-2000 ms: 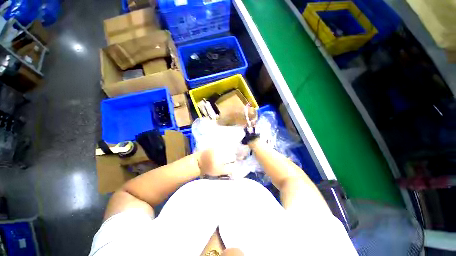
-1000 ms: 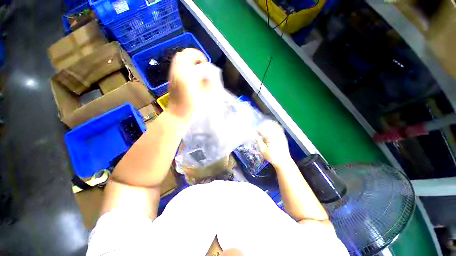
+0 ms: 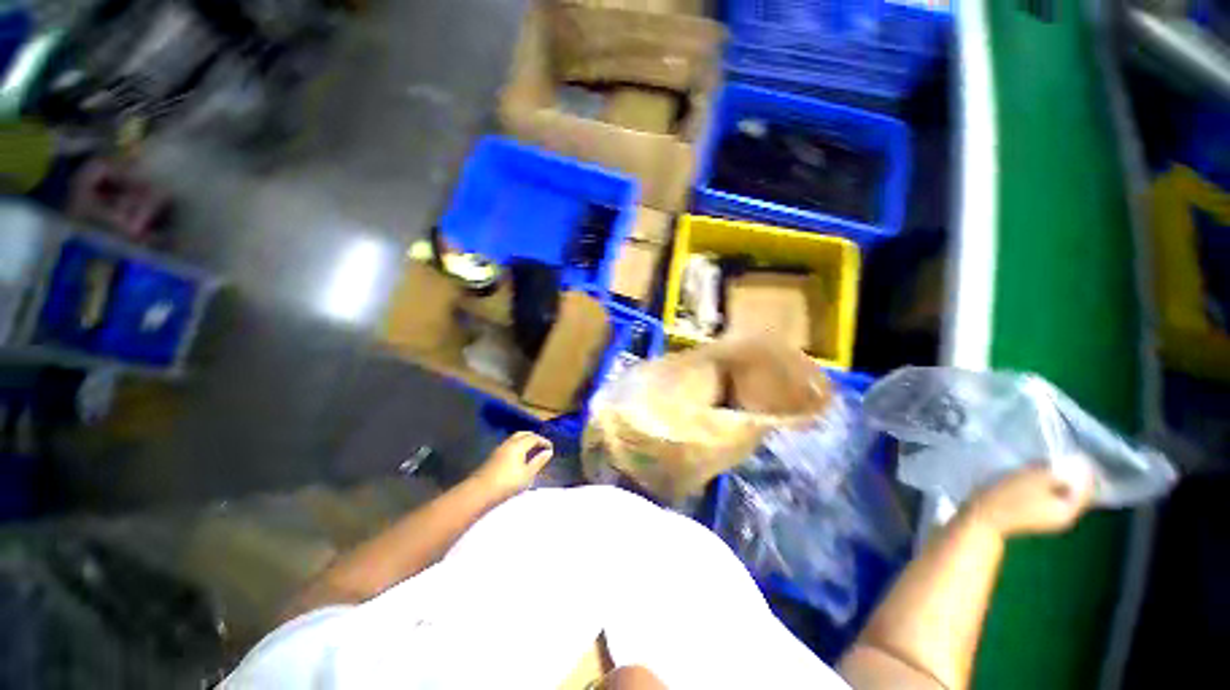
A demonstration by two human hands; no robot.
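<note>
My right hand point(image 3: 1032, 502) grips a clear plastic bag point(image 3: 991, 421) at the right, over the edge of the green belt. The bag spreads out to both sides of the hand. My left hand point(image 3: 515, 462) is at the left of my body, away from the bag, with its fingers curled; I see nothing in it. A brown paper-lined sack point(image 3: 675, 418) stands crumpled and open right in front of me. Another clear plastic bag point(image 3: 809, 506) lies crinkled over a blue bin beside the sack.
A yellow bin point(image 3: 764, 240) with a small carton is beyond the sack. A blue bin point(image 3: 807, 159) of dark parts is behind it. An open carton point(image 3: 567, 353), a blue bin point(image 3: 519, 209) and a larger carton point(image 3: 614, 135) are to the left. The green conveyor point(image 3: 1059, 243) runs along the right.
My right hand has moved right with the clear bag, out over the belt edge. My left hand has left the bag and dropped to the left. The view has turned left, and the brown sack is uncovered.
</note>
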